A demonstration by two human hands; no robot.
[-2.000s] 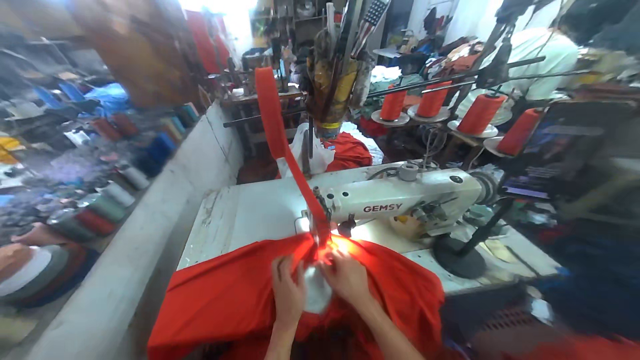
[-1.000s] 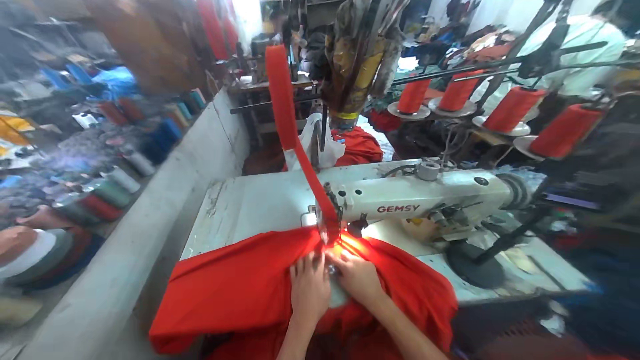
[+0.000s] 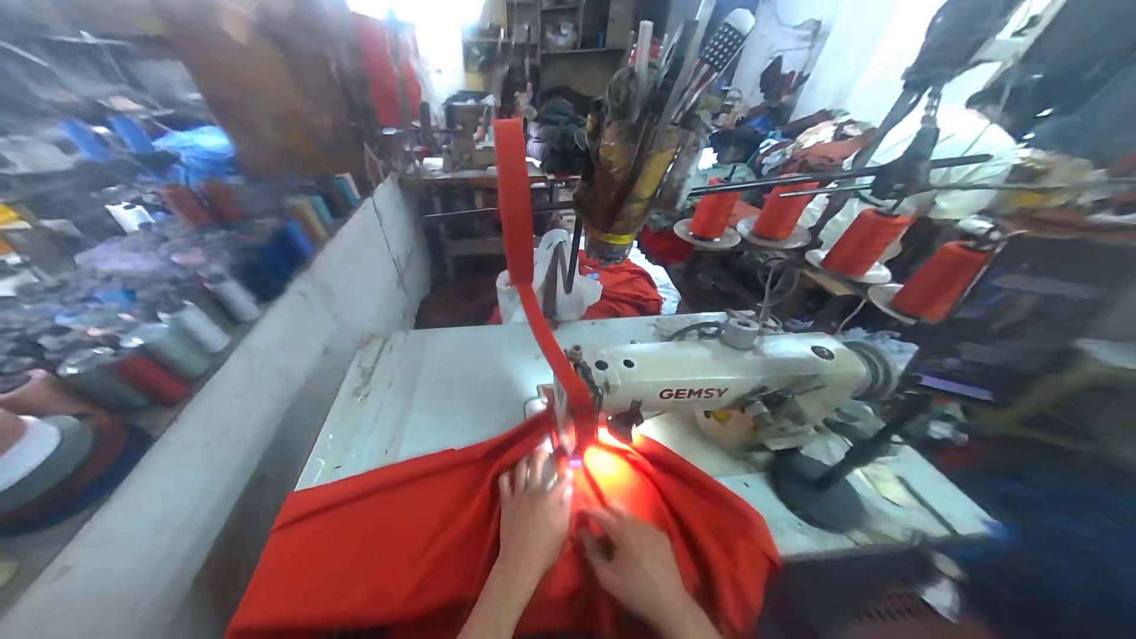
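Note:
Red fabric (image 3: 382, 532) spreads over the front of the white table of a Gemsy sewing machine (image 3: 692, 377). A red fabric strip (image 3: 515, 204) hangs down to the needle area, where a lamp glows brightly. My left hand (image 3: 535, 510) lies on the fabric just left of and below the needle, fingers spread and pointing at the presser foot. My right hand (image 3: 630, 550) is nearer the front edge, to the right, its fingers bent at the fabric; whether they pinch a fold is blurred.
Red thread cones (image 3: 865, 241) stand on holders behind the machine at right. A black round lamp base (image 3: 816, 488) sits on the table's right part. A low pale wall (image 3: 293, 355) runs along the left, with thread spools beyond. A person in pale clothing (image 3: 941, 146) is at the back right.
My right hand has drawn back from the needle area toward the front. My left hand, bent near the needle two seconds ago, now lies flatter on the fabric.

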